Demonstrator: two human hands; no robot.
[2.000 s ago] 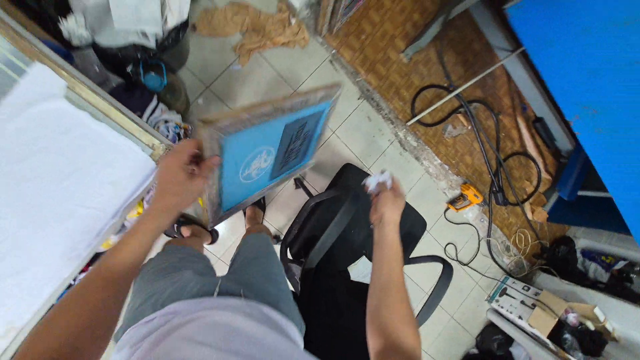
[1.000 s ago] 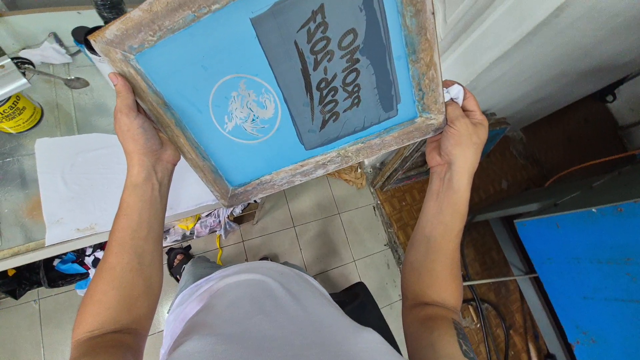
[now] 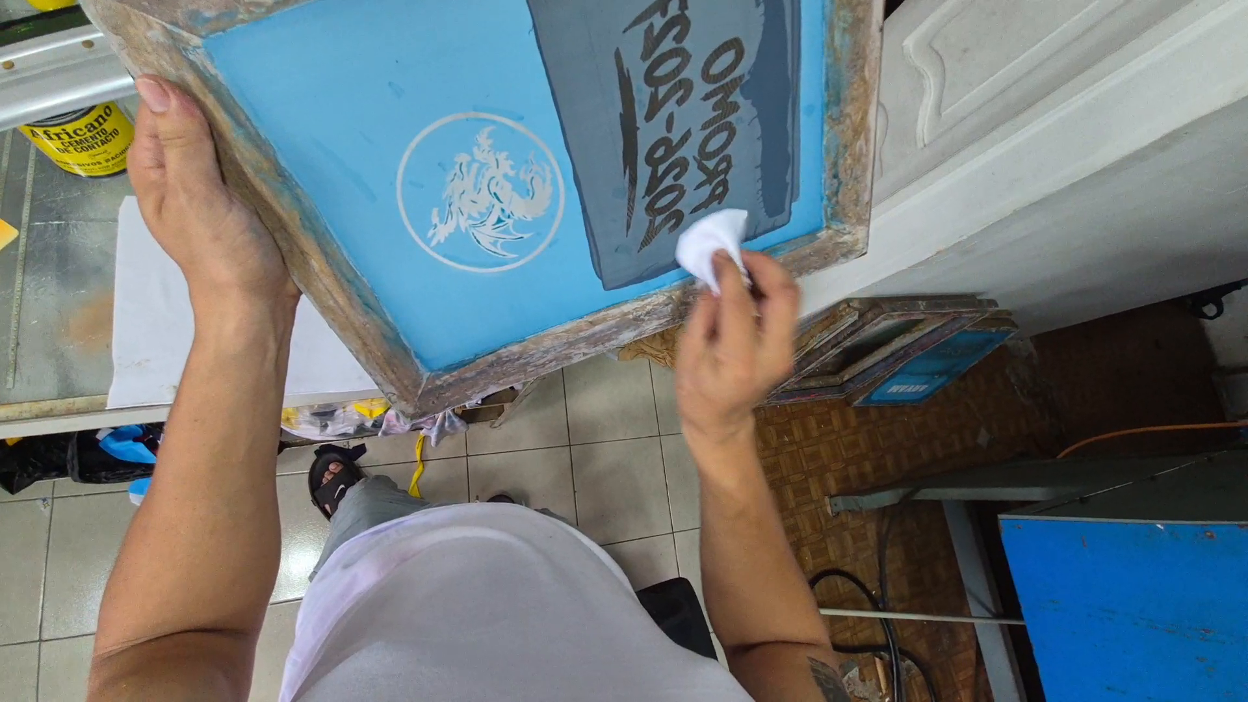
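My left hand (image 3: 200, 195) grips the left side of a worn wooden frame, thumb on its face. The frame holds a screen-printing screen (image 3: 341, 127) with blue emulsion, raised and tilted before me; its top runs out of view. A pale dragon emblem in a ring (image 3: 481, 192) is on the blue, and beside it a dark grey patch (image 3: 595, 166) bears mirrored writing. My right hand (image 3: 731, 341) pinches a folded white cloth or paper wipe (image 3: 712, 244) over the lower edge of the grey patch; whether it touches the mesh I cannot tell.
At left, a worktable (image 3: 58, 341) carries white sheets (image 3: 146, 322) and a yellow can of contact cement (image 3: 83, 141). More framed screens (image 3: 907, 351) lean low by a white panelled door (image 3: 975, 68). A blue board (image 3: 1131, 604) and black cable (image 3: 892, 634) are at lower right; tiled floor (image 3: 614, 487) lies below.
Two seconds ago the screen was low over the floor in my left hand; it is now raised. My right hand has left the frame's right edge and brought the wipe over its face.
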